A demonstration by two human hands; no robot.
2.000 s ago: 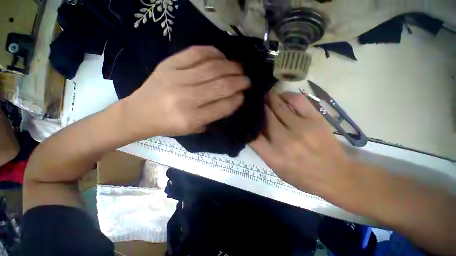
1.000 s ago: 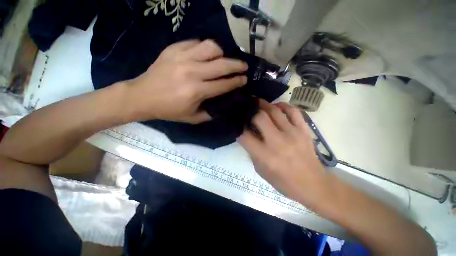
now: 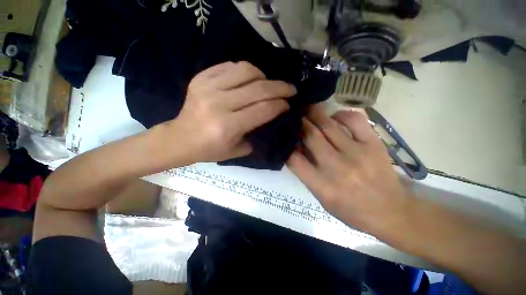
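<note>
The black garment piece (image 3: pixel 167 57) lies on the white table, its pale embroidered motif at the top edge of the view. My left hand (image 3: pixel 230 109) lies on the cloth, fingers bent, gripping a fold. My right hand (image 3: pixel 346 155) holds the cloth's right edge; its fingertips are partly hidden. The cloth passes under the presser foot (image 3: pixel 326 64), which is small and partly hidden. The ridged tension dial (image 3: pixel 357 87) is just above my right hand. The grey thread snips (image 3: pixel 401 148) lie beside my right hand, partly covered by it.
Black fabric scraps (image 3: pixel 447 53) lie behind the snips. The printed ruler (image 3: pixel 248 193) runs along the table's front edge. White wrapping (image 3: pixel 147 248) is below at left, and a blue basket (image 3: pixel 455 286) is at the bottom right. The cream machine head (image 3: pixel 461 23) is at the top right.
The camera view has shifted and returned near its earlier angle. The cloth's front edge hangs less far over the ruler than two seconds ago. Both hands have stayed on the cloth by the needle.
</note>
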